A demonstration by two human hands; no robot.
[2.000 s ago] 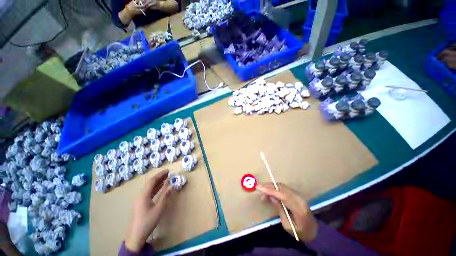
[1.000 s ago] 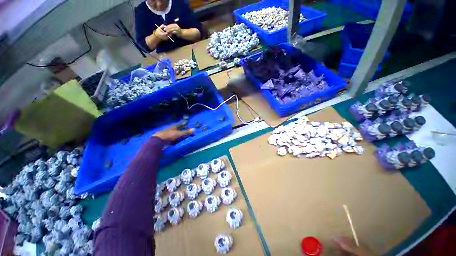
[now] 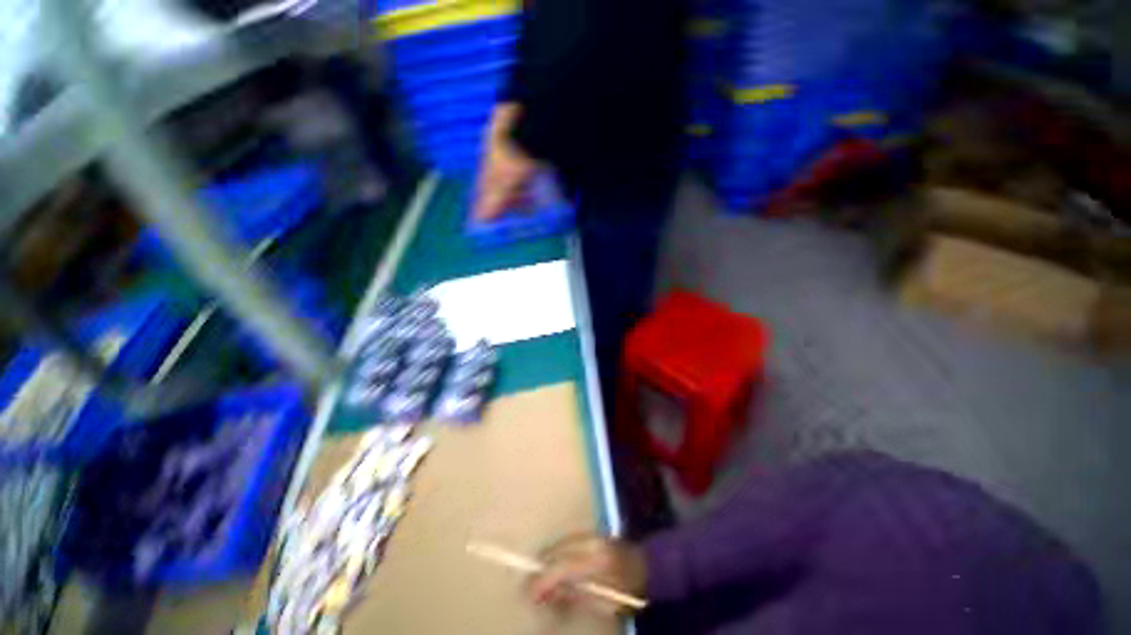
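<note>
The frame is blurred. My right hand (image 3: 583, 573) is at the bottom, over the near edge of the cardboard (image 3: 496, 465), and holds a thin pale stick (image 3: 502, 557) between its fingers. My left hand is out of the picture. Small white pieces (image 3: 354, 527) lie heaped along the left side of the cardboard. Pieces with dark tops and purple bases (image 3: 407, 360) stand grouped beyond the cardboard, beside a white sheet (image 3: 515, 304). The red dish and the rows of bodies do not show.
A red plastic stool (image 3: 701, 360) stands on the floor right of the bench. A person in dark clothes (image 3: 608, 137) stands at the bench's far end, a hand by a blue bin (image 3: 527, 213). A blue bin of purple parts (image 3: 186, 490) is at left. Cardboard boxes (image 3: 1005, 285) lie far right.
The view has swung to the right, bringing in the stool, floor and standing person. My left hand, which was in the large blue bin, has left the picture. My right hand still holds the stick.
</note>
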